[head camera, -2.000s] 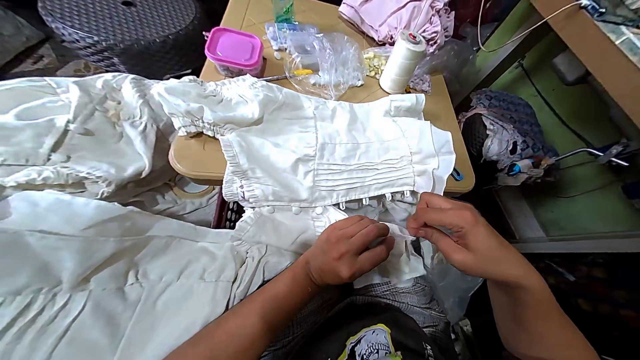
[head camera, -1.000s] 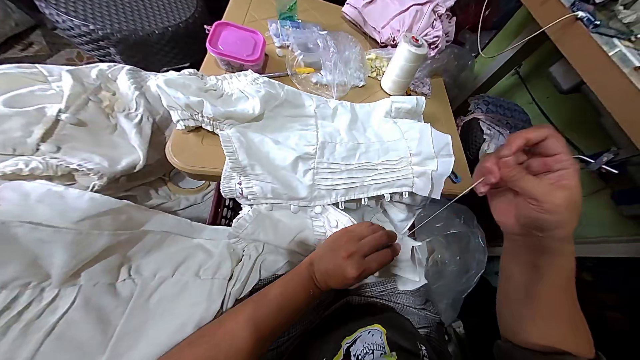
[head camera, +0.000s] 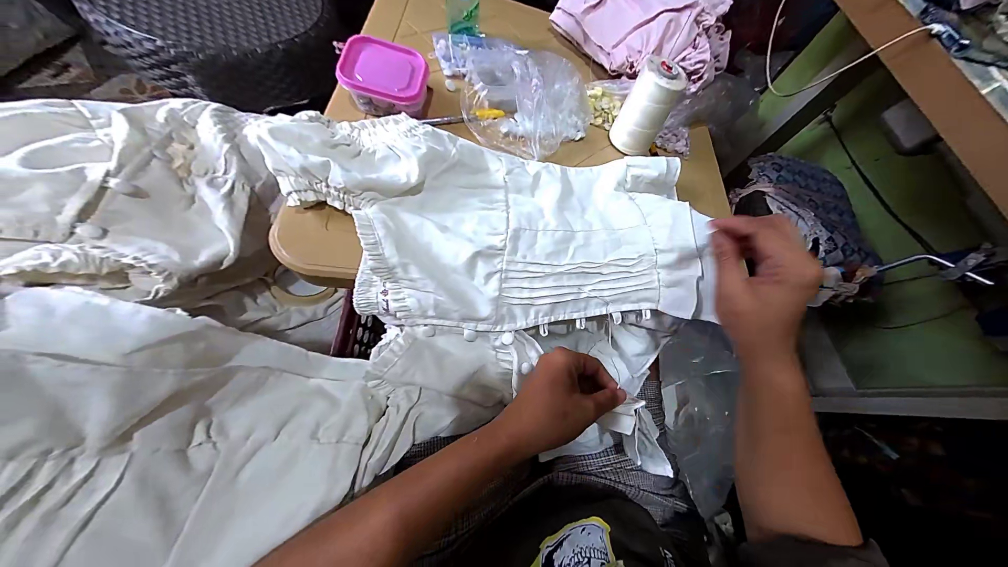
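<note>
A white cloth garment (head camera: 583, 205) with pin tucks, gathered elastic edges and small loops lies across the tan table. Below its looped edge, another part of white cloth bears several round white buttons (head camera: 470, 335). My left hand (head camera: 563, 394) pinches the lower white cloth between thumb and fingertips, over my lap. At the garment's right edge is my right hand (head camera: 760, 276), slightly blurred, its thumb and forefinger pinched together; a needle or thread in them is too small to tell. A fine thread runs from the loops down toward my left hand.
On the tan table (head camera: 315, 244) are a pink-lidded container (head camera: 383, 71), clear plastic bags (head camera: 535, 102), a cone of white thread (head camera: 650, 106) and pink cloth (head camera: 646, 35). More white garments (head camera: 189, 425) spread at the left. A clear plastic bag (head camera: 701, 409) hangs beside my lap.
My right hand drew a thread out to the upper right one second ago; now it is further left, at the garment's edge. My left hand stays at the lower cloth.
</note>
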